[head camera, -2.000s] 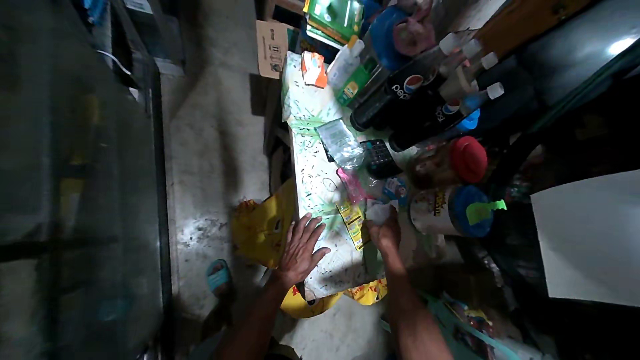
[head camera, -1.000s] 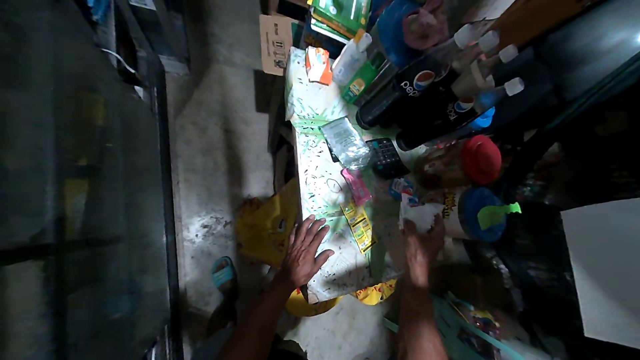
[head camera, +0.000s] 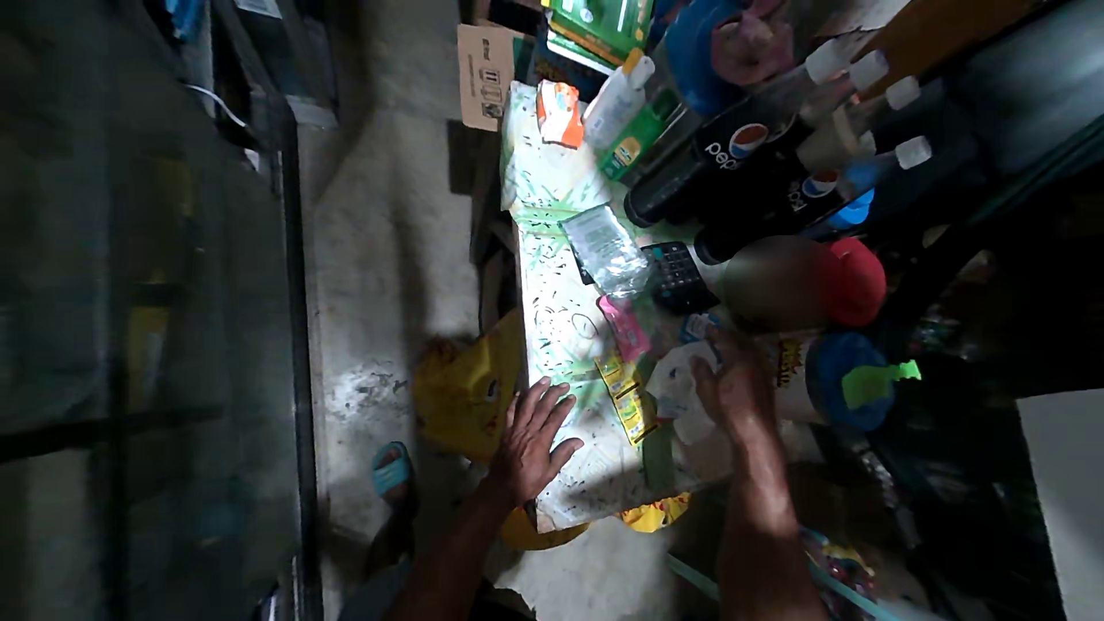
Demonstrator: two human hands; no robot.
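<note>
My left hand (head camera: 533, 442) lies spread on the near left edge of the patterned tabletop (head camera: 569, 487), holding nothing. At the right side, my right hand (head camera: 733, 379) is over a crumpled white sheet or plastic (head camera: 686, 379), its fingers reaching toward a small blue packet (head camera: 700, 326); whether it grips either is unclear. Between the hands lies a strip of yellow sachets (head camera: 627, 398). Beyond it are a pink packet (head camera: 624, 328), a black calculator (head camera: 679, 276) and a clear plastic pack (head camera: 608, 250).
Dark Pepsi bottles (head camera: 724, 151), a green-labelled bottle (head camera: 638, 138) and an orange-white packet (head camera: 560, 114) stand or lie at the back. A red-lidded jar (head camera: 854, 280) and a blue-lidded tub (head camera: 849, 379) are right. A yellow plastic bag (head camera: 470, 388) hangs left, beside a slippered foot (head camera: 392, 470).
The white sheet, raised in my right hand a second ago, is now lower on the tabletop, with my fingers farther forward by the blue packet. My left hand stays on the table edge.
</note>
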